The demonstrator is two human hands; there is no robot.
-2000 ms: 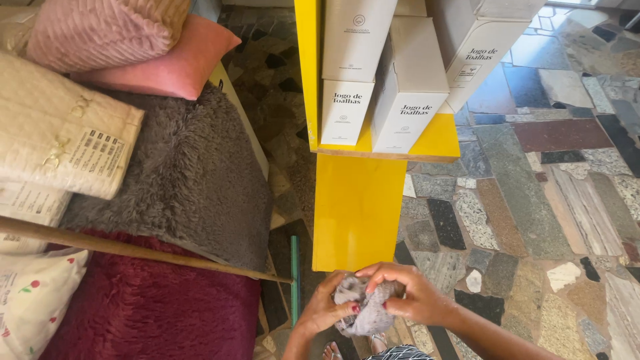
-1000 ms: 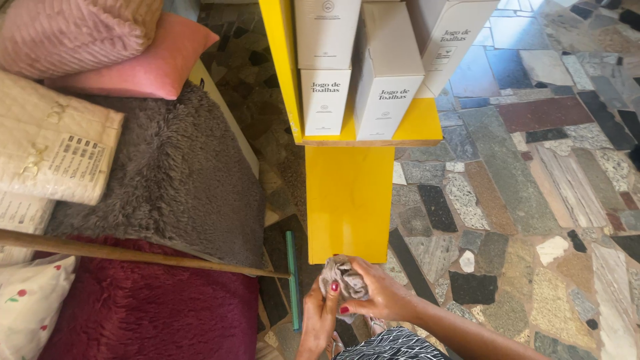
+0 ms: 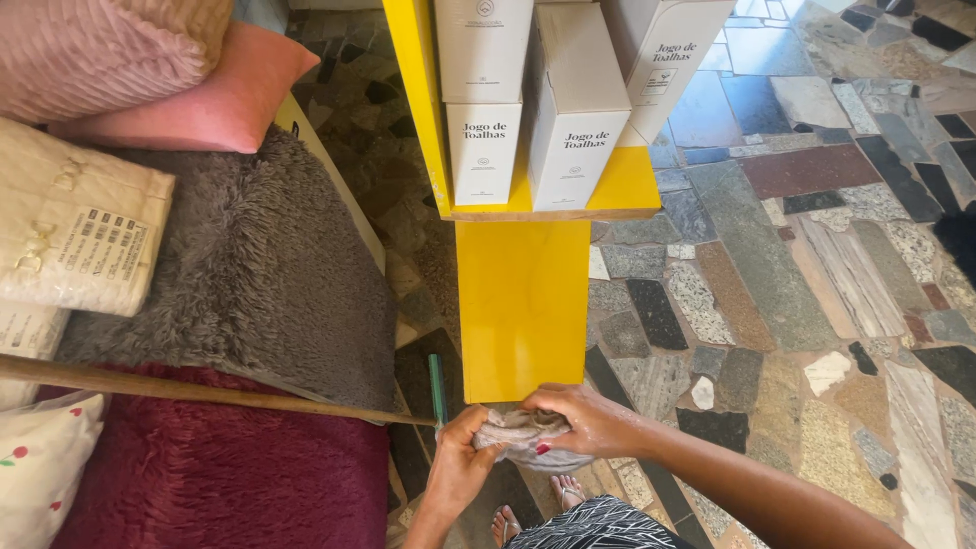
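Note:
Both hands hold a crumpled grey cloth (image 3: 545,450) low in the view, in front of the near end of a yellow shelf board (image 3: 524,313). My left hand (image 3: 461,457) grips its left side, thumb on the near face. On the right side, my right hand (image 3: 583,419) has its fingers over the top edge and its thumb on the cloth. Close to the left hand is the green head of a squeegee (image 3: 437,385), whose wooden handle (image 3: 213,394) runs off to the left.
White towel-set boxes (image 3: 576,152) stand on the upper yellow shelf (image 3: 625,179). On the left lie a grey shaggy rug (image 3: 252,282), a burgundy one (image 3: 229,473), a coral cushion (image 3: 236,91) and a packaged cream quilt (image 3: 84,213). Irregular stone tiles (image 3: 755,252) cover the floor.
The hands have moved apart a little on the cloth, which was bunched more tightly between them a second ago and now spreads wider.

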